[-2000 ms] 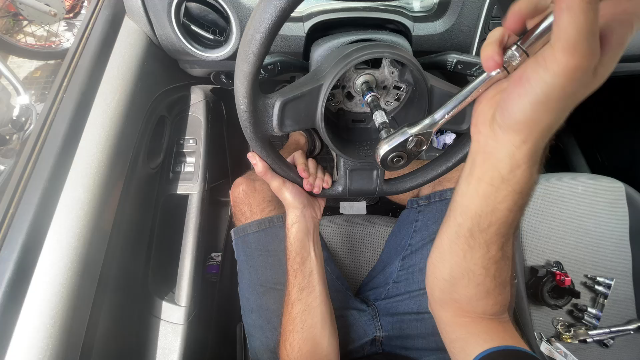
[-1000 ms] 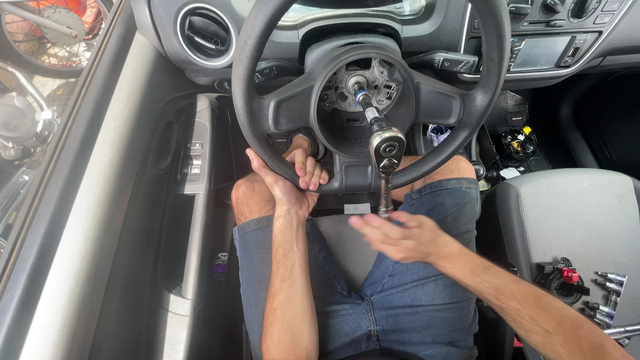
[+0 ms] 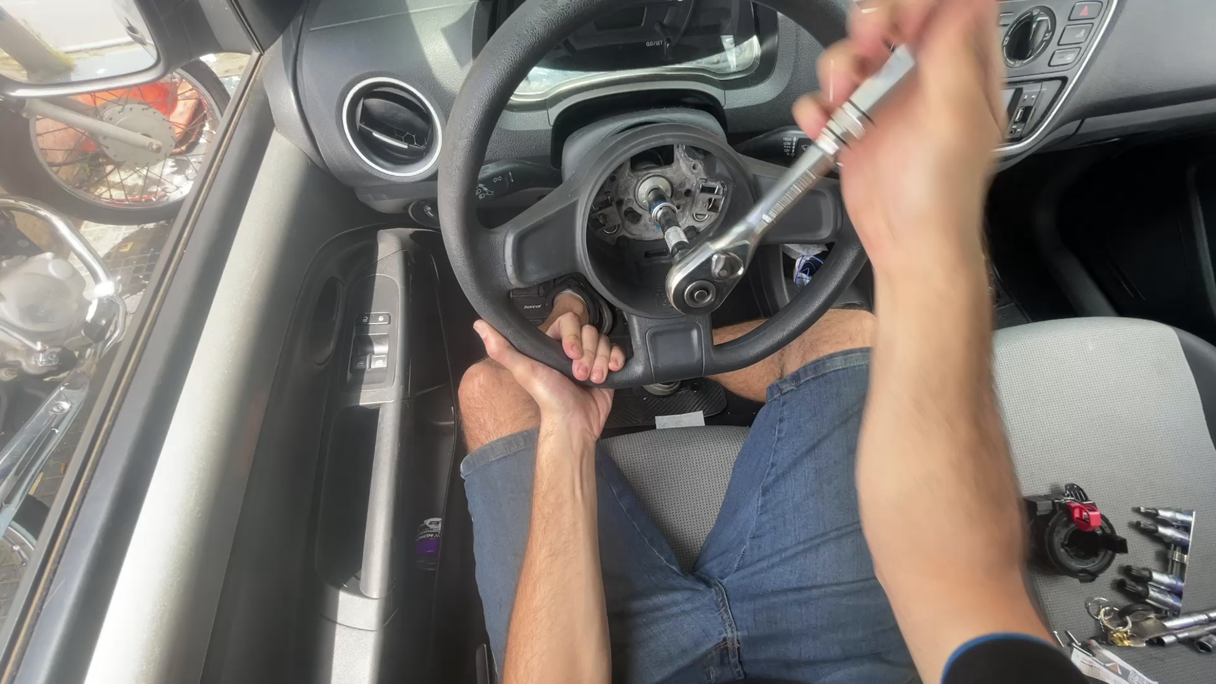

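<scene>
My left hand (image 3: 568, 366) grips the lower left rim of a black steering wheel (image 3: 484, 228), fingers curled over it from below. My right hand (image 3: 912, 123), slightly blurred, is closed around the handle of a chrome ratchet wrench (image 3: 746, 228), held up at the wheel's upper right. The ratchet's round head sits in front of the lower hub. From it a socket extension (image 3: 668, 228) runs into the centre of the open hub (image 3: 622, 204), where bare metal shows. The far end of the handle is partly hidden by my fingers.
On the passenger seat (image 3: 1092, 399) lie a black ring-shaped part with a red connector (image 3: 1078, 532), several sockets and bits (image 3: 1154, 579), and keys (image 3: 1111, 617). The door panel (image 3: 375, 351) is close on the left. Stalks (image 3: 513, 179) stand behind the wheel.
My right hand was low, beside the downward-pointing handle, one second ago; now it is up at the right, closed on the raised handle. My left hand has stayed on the rim.
</scene>
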